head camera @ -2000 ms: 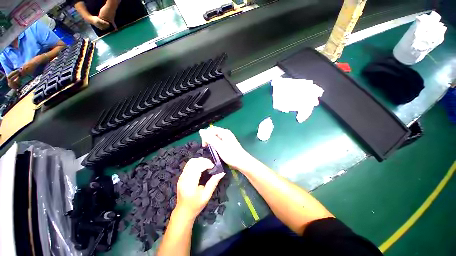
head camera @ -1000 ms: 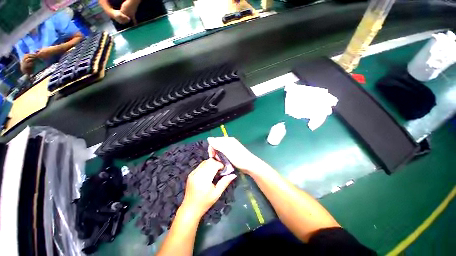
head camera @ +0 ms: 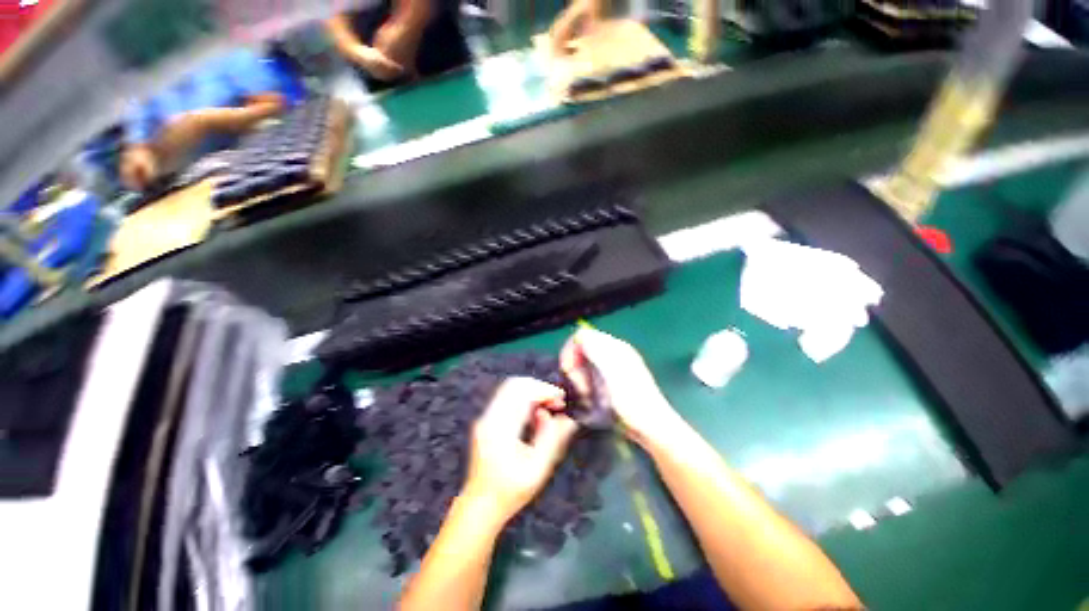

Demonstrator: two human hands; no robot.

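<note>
The picture is blurred. My right hand point(head camera: 623, 384) is closed around a small dark piece point(head camera: 594, 406), which sticks out below its fingers. My left hand point(head camera: 511, 444) is just left of it with thumb and fingers bent together beside the piece; whether they touch it or pinch something small is unclear. Both hands are over the right side of a heap of small dark grey pads point(head camera: 430, 436). Behind the heap, a long black tray point(head camera: 633, 269) holds two rows of slanted black parts point(head camera: 478, 245). A small whitish bottle point(head camera: 720, 358) is right of my hands.
A tangled pile of black parts point(head camera: 299, 471) and plastic-wrapped sheets point(head camera: 215, 430) are at left. Crumpled white cloth point(head camera: 803, 292), a long black tray or lid point(head camera: 943, 328) and a dark lump point(head camera: 1037, 281) are at right. Coworkers' arms point(head camera: 221, 119) show across the dark conveyor point(head camera: 717, 155).
The view has shifted, moving the scene right and slightly down. My left fingertips have moved off the lower end of the dark piece to its left side. The bottle has changed its apparent tilt slightly.
</note>
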